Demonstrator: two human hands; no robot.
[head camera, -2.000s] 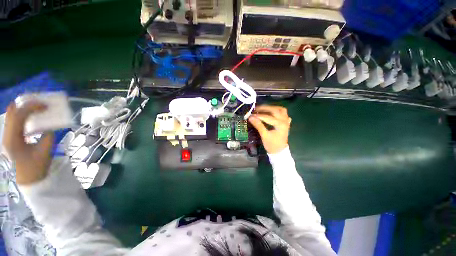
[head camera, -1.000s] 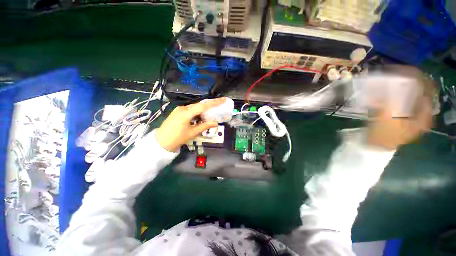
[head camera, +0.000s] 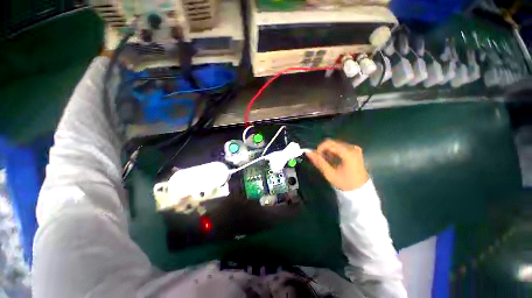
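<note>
A white power adapter (head camera: 201, 176) lies on the cream test socket (head camera: 165, 201) at the left of the dark fixture base (head camera: 251, 227). Its white DC output cord (head camera: 286, 156) runs right, with its tied bundle over the green circuit boards (head camera: 255, 185). My right hand (head camera: 343, 166) is right of the boards, fingertips pinched on the cord's end; the plug is not clear. My left sleeve reaches up to the rear left instrument, with only a sliver of skin at its end; my left hand is hidden. The red switch (head camera: 206, 225) glows.
Cream instruments stand at the rear: a vented power supply (head camera: 201, 55) and a bench meter (head camera: 315, 38) with a red lead (head camera: 256, 99). Blue wires (head camera: 163, 102) and black cables lie below the left one. White adapters (head camera: 429, 73) hang along the rear rail at right.
My right hand has come back from the rear right, no longer holding an adapter, to the cord. My left hand has left the adapter on the socket and the arm has swung up left. The view has shifted.
</note>
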